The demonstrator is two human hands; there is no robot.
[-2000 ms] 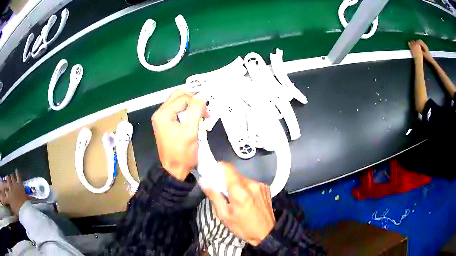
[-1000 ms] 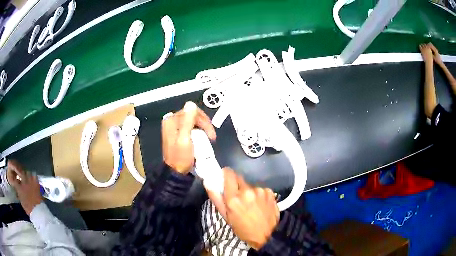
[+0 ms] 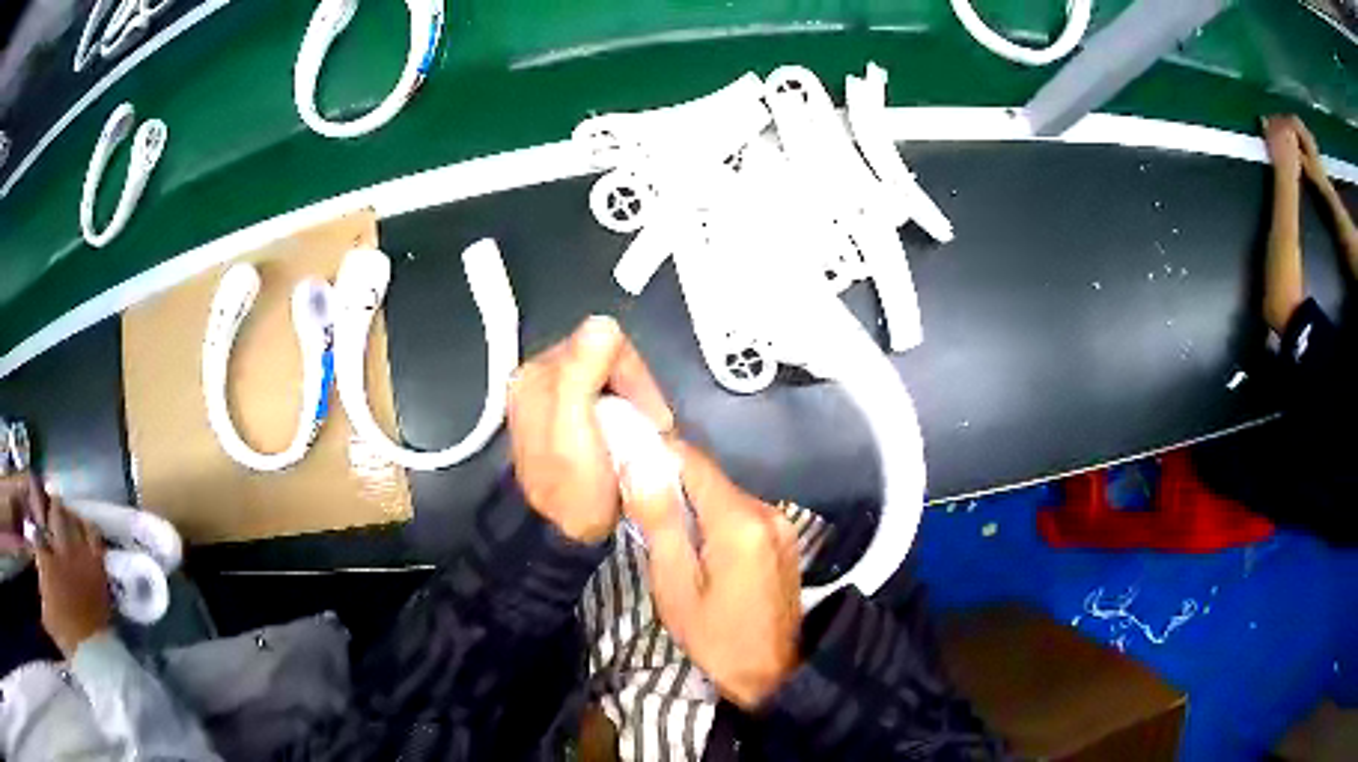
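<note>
My left hand [image 3: 574, 424] grips the upper end of a white U-shaped neck fan body [image 3: 900, 447]. My right hand [image 3: 730, 573] is closed around the same end just below it, so the two hands nearly touch. The body's curved band loops out to the right of my right hand, in front of a heap of white end housings [image 3: 743, 362] with spoked round openings. My fingers hide most of the held end. I cannot tell whether its shell is fully closed.
Two U-shaped units [image 3: 432, 451] lie at left, partly on a cardboard sheet [image 3: 164, 432], one with blue showing. A green conveyor [image 3: 626, 52] carries spaced units. A grey post [image 3: 1117, 67] stands beyond the bench. Other people's hands show at far left and right. A red stool [image 3: 1154, 506] is at right.
The view has tilted down, so bench and belt things sit higher in the picture. Both hands still grip the unit's end. At far left the other person's white part has moved nearer that person.
</note>
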